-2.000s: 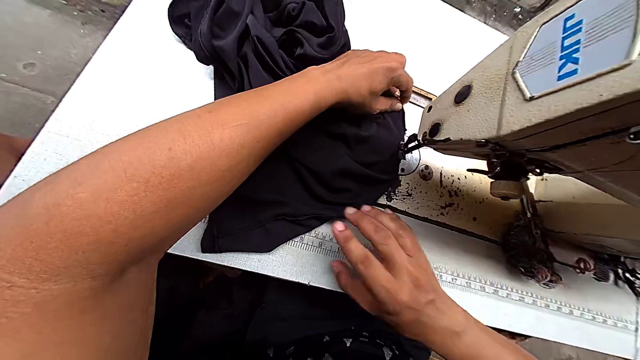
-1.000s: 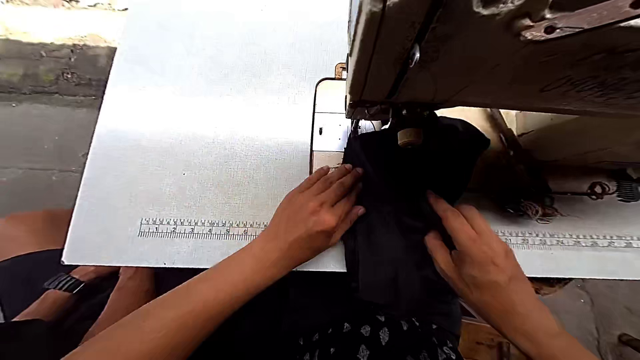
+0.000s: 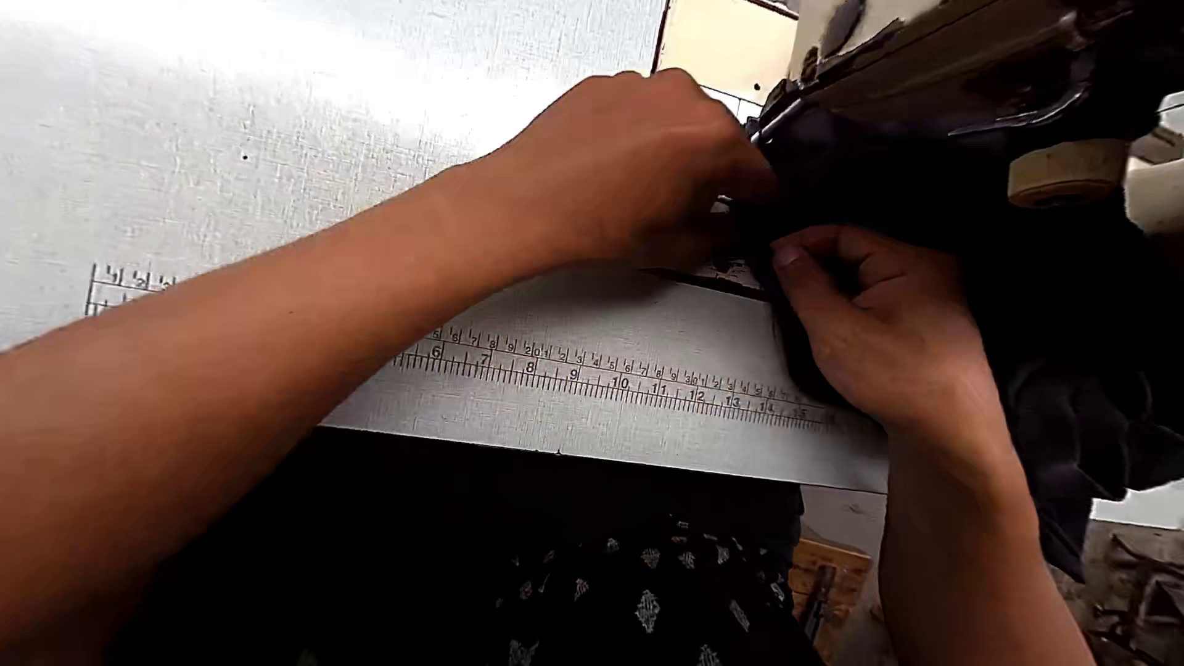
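Black fabric (image 3: 1036,305) lies bunched under the arm of the sewing machine (image 3: 980,65) and hangs over the table's front edge at right. My left hand (image 3: 657,166) is at the fabric's left edge beside the needle area, its fingertips in shadow, so its hold cannot be told. Just right of and below it, my right hand (image 3: 888,314) pinches the fabric's edge between thumb and fingers. The needle and presser foot are not clearly visible behind the left hand and the dark cloth.
The white sewing table (image 3: 277,120) has a printed ruler scale (image 3: 620,379) along its front. A pale cover plate (image 3: 721,46) is set into the tabletop beside the machine. Patterned dark cloth (image 3: 647,592) is below the front edge, near a wooden piece (image 3: 832,583).
The view has shifted closer. The black fabric, in front of the needle area a second ago, now lies mostly to its right. My left hand has moved up to the needle area.
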